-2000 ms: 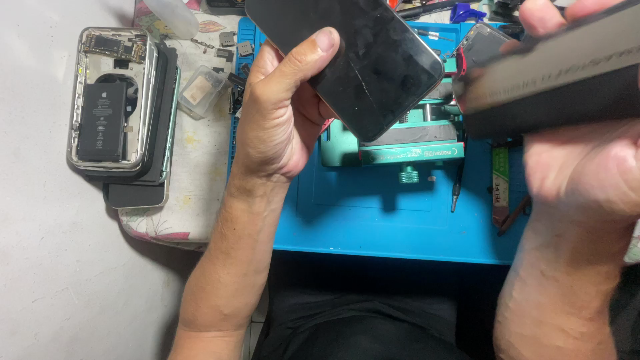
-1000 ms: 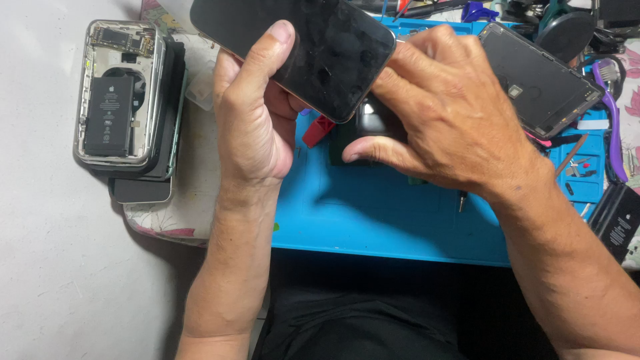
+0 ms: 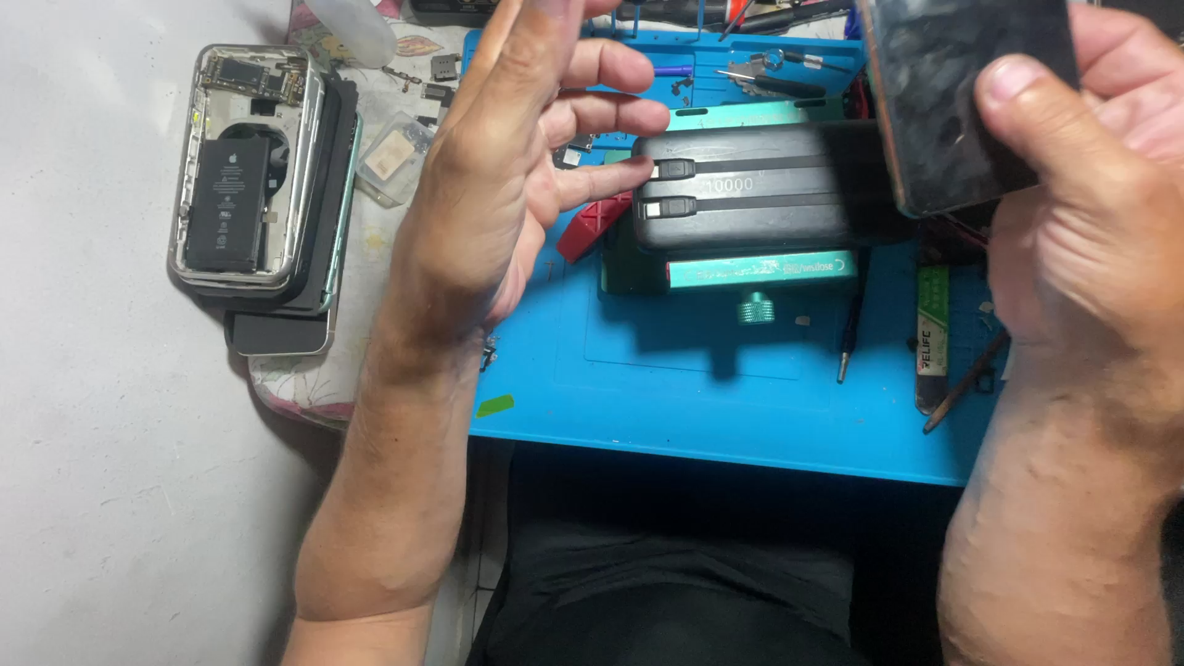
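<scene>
My right hand [image 3: 1101,176] grips a smartphone [image 3: 967,102] at the upper right, thumb on its dark, smudged face. My left hand [image 3: 546,139] is raised with fingers apart and holds nothing; one fingertip is at the near left end of a black power bank [image 3: 768,185] in the view. That power bank lies across a green metal holder [image 3: 758,270], with two short cable plugs tucked along its face. The phone overlaps the power bank's right end from above. A red piece [image 3: 597,225] shows at the holder's left side.
An opened phone housing with a battery [image 3: 228,203] rests on stacked phone parts at the left. Beside it is a small clear plastic box [image 3: 396,157]. On the blue work mat [image 3: 647,407] lie a screwdriver [image 3: 846,328], a Relife-marked tool [image 3: 931,333] and small parts.
The phone has passed from my left hand to my right and moved right. My left hand has let go of it. The black power bank now shows on the green holder.
</scene>
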